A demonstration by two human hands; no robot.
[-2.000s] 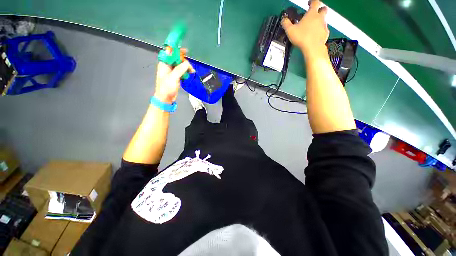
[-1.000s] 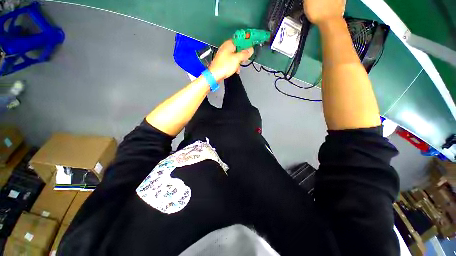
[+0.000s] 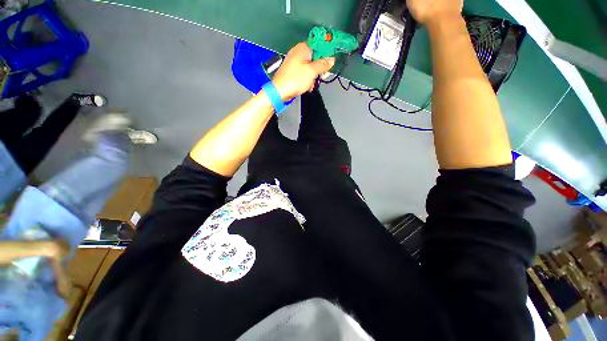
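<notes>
My left hand (image 3: pixel 299 72), with a blue wristband, is closed around the grip of a green glue gun (image 3: pixel 325 44). The gun's nozzle points right, close to the near edge of a black unit (image 3: pixel 368 14) with a white label (image 3: pixel 384 41). Whether the nozzle touches the unit cannot be told. My right hand (image 3: pixel 436 8) is at the upper right of this unit. Its fingers are mostly cut off by the top edge, so its hold cannot be seen. Black cables (image 3: pixel 393 110) loop from the unit over the bench edge.
A second black unit with a round fan grille (image 3: pixel 489 43) lies right on the green bench (image 3: pixel 233 16). A white rail (image 3: pixel 532 23) runs beyond it. Blue stools (image 3: pixel 40 46), cartons (image 3: pixel 126 200) and a person in light blue (image 3: pixel 40 220) are at the left.
My left hand has brought the glue gun right, from beside the unit to its edge. The view has shifted, and my right hand is now partly out of frame. A person has appeared at the left.
</notes>
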